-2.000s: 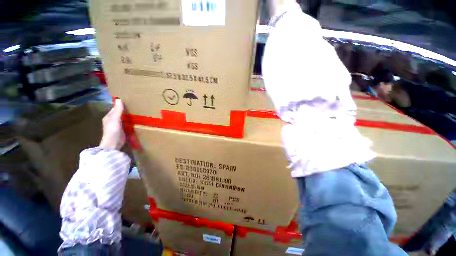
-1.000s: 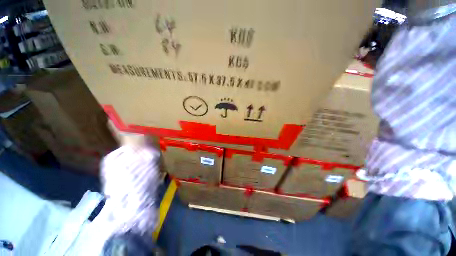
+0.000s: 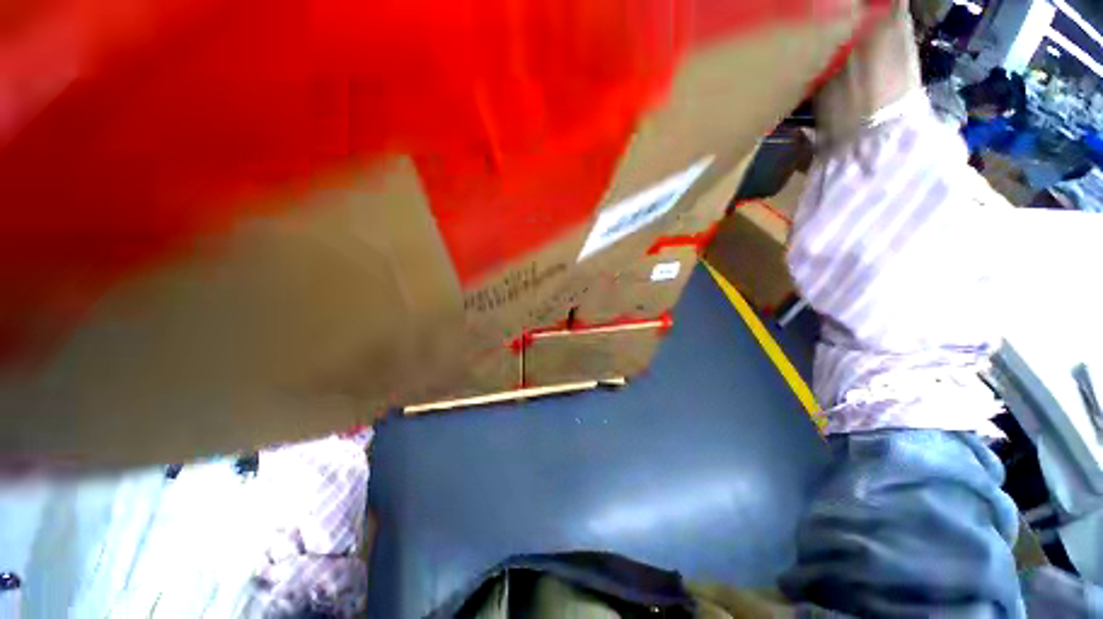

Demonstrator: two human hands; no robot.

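Note:
A tan shipping carton (image 3: 230, 314) fills the upper left, very close and tilted, with wide blurred red tape (image 3: 520, 109) across it. My right hand (image 3: 868, 75) is at the carton's upper right edge and grips it. A white label with dark marks (image 3: 647, 208) shows on a tan side right of the tape. My left hand is hidden by the carton; only its pale checked sleeve (image 3: 317, 490) shows below the carton's lower edge.
Stacked red-taped cartons (image 3: 593, 356) stand beyond, above a pale wooden edge (image 3: 508, 397). The grey-blue floor (image 3: 581, 472) has a yellow line (image 3: 768, 345). Another carton (image 3: 750, 256) lies beyond the line. White surfaces stand at the lower left (image 3: 109, 544) and right (image 3: 1052, 290). People are at the upper right.
The carton has come off the stack and turned, so its taped edge now faces me closely. The view has swung to floor and other cartons. My left hand has gone out of sight.

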